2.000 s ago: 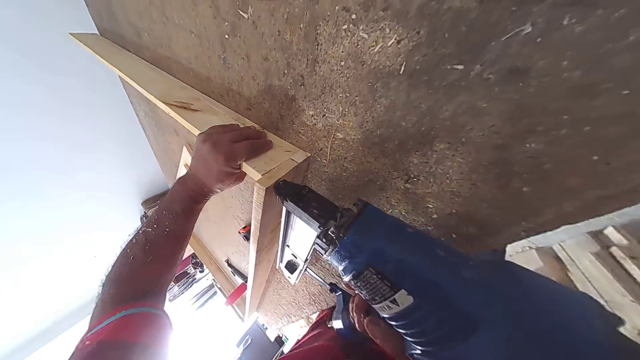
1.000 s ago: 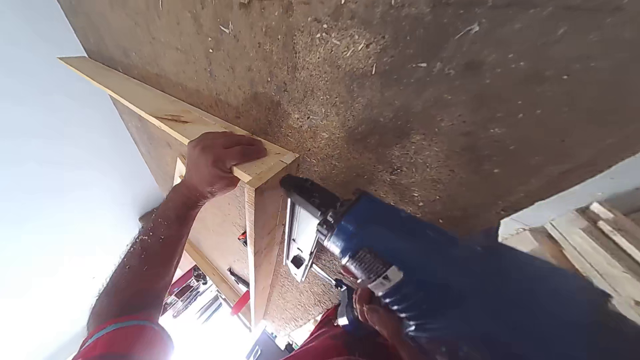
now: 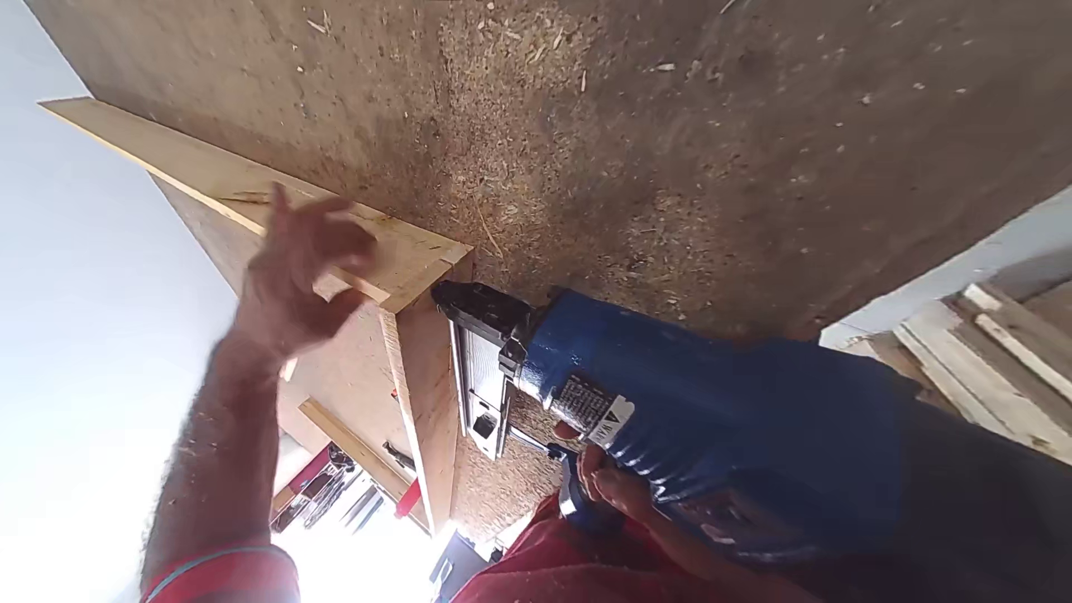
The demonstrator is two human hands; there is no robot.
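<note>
My left hand, somewhat blurred, is raised over a long wooden board with its fingers apart. That board meets a second board at a corner, forming part of a wooden frame. My right hand is wrapped around the handle of a blue pneumatic nailer, partly hidden behind the tool's body. The nailer's black nose is at the corner of the two boards; whether it touches the wood I cannot tell.
The brown work surface bears sawdust and wood chips. Several boards lie at the right beyond a pale edge. A hammer-like tool and a red-handled item lie inside the frame. Assorted tools are at the lower left.
My left hand has let go of the board near the corner and lifted off it, opening its fingers. The nailer has stayed by the corner in my right hand.
</note>
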